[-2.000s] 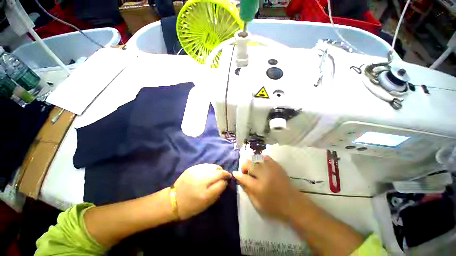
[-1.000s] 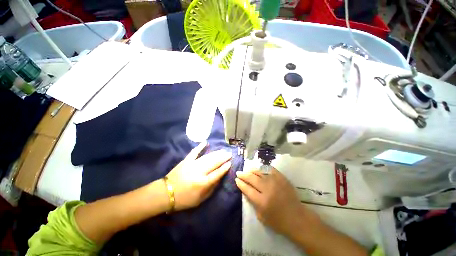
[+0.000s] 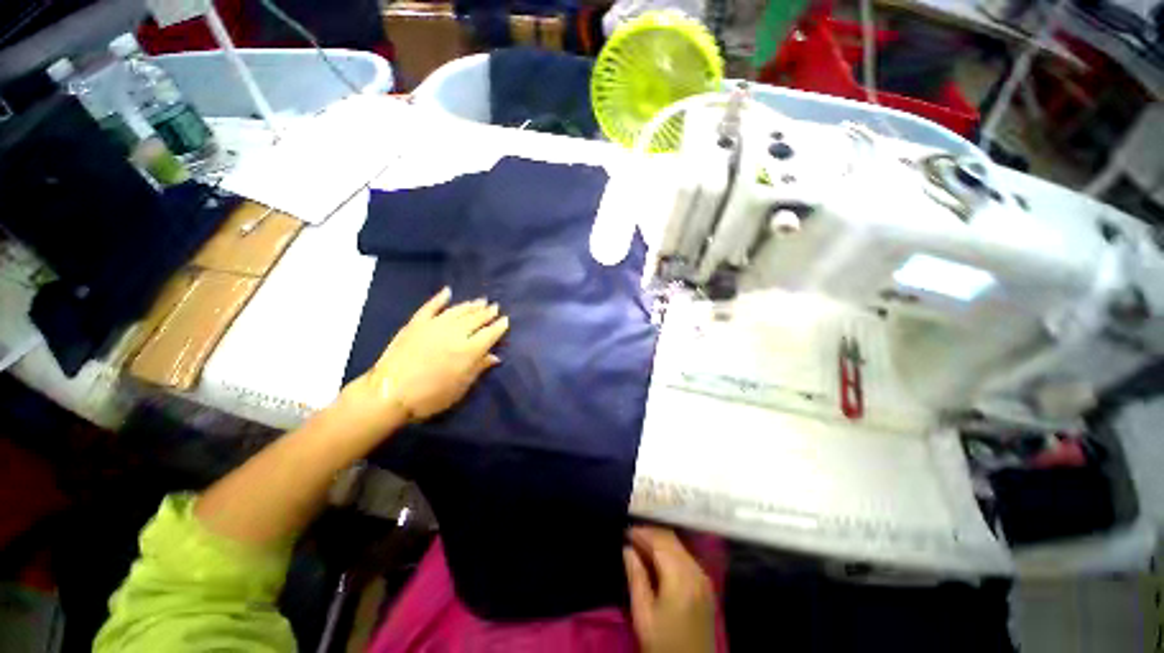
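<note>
A dark navy cut panel [image 3: 549, 344] lies on the white table left of the needle and hangs over the front edge onto the lap. Its right edge runs to the presser foot [image 3: 666, 301] of the white sewing machine [image 3: 830, 217]. My left hand [image 3: 440, 357] lies flat on the left part of the cloth, fingers apart. My right hand [image 3: 670, 589] is below the table's front edge, its fingertips at the hanging cloth's right edge; whether they pinch it is unclear. A white oval lamp [image 3: 615, 220] stands over the cloth.
Red-handled snips [image 3: 851, 380] lie on the machine bed. An accessory tray [image 3: 1123, 510] is at right. Cardboard [image 3: 217, 300], a white paper sheet [image 3: 313, 172], bottles [image 3: 172, 115] and dark cloth [image 3: 96, 204] are at left. A yellow-green fan [image 3: 654, 79] and pale blue tubs [image 3: 447, 96] are behind.
My left hand has moved left, away from the needle, and lies flat. My right hand has moved from beside the presser foot down to the hanging edge. The view has shifted, showing the lap.
</note>
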